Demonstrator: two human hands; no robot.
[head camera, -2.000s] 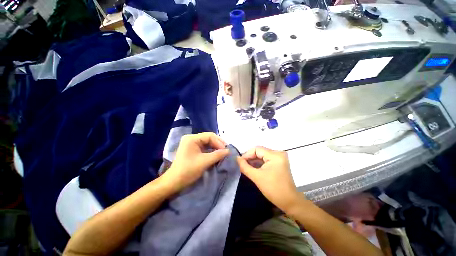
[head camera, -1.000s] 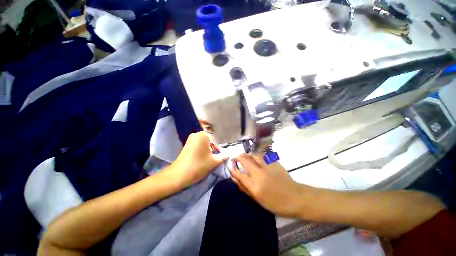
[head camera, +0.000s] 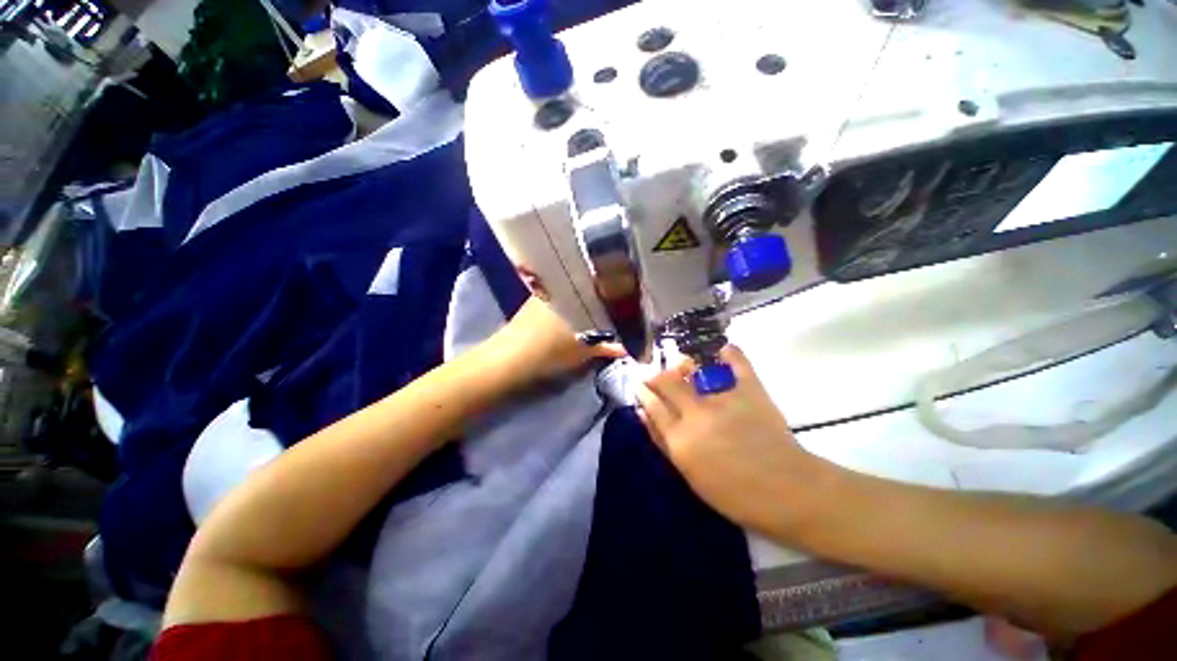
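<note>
The navy garment (head camera: 303, 297) lies left of the sewing machine head (head camera: 555, 194). Its pale grey-blue wrong side (head camera: 503, 517) and a navy panel (head camera: 658, 542) hang over the table's front edge. My left hand (head camera: 549, 338) is at the left of the presser foot area, fingertips on the cloth edge, partly hidden by the machine head. My right hand (head camera: 723, 433) is just right of it, fingers bent on the pale cloth edge (head camera: 623, 382) below the needle area. The needle and presser foot are too hidden to make out.
A blue tension knob (head camera: 758, 261) and a lower blue knob (head camera: 714, 377) stick out close above my right hand. A ruler tape (head camera: 839, 600) runs along the front table edge. A pale looped strip (head camera: 1020, 413) lies on the machine bed. White and navy pieces (head camera: 387, 65) are heaped behind.
The cloth edge and both hands have moved from in front of the machine to under its needle end. The view has come closer to the machine head.
</note>
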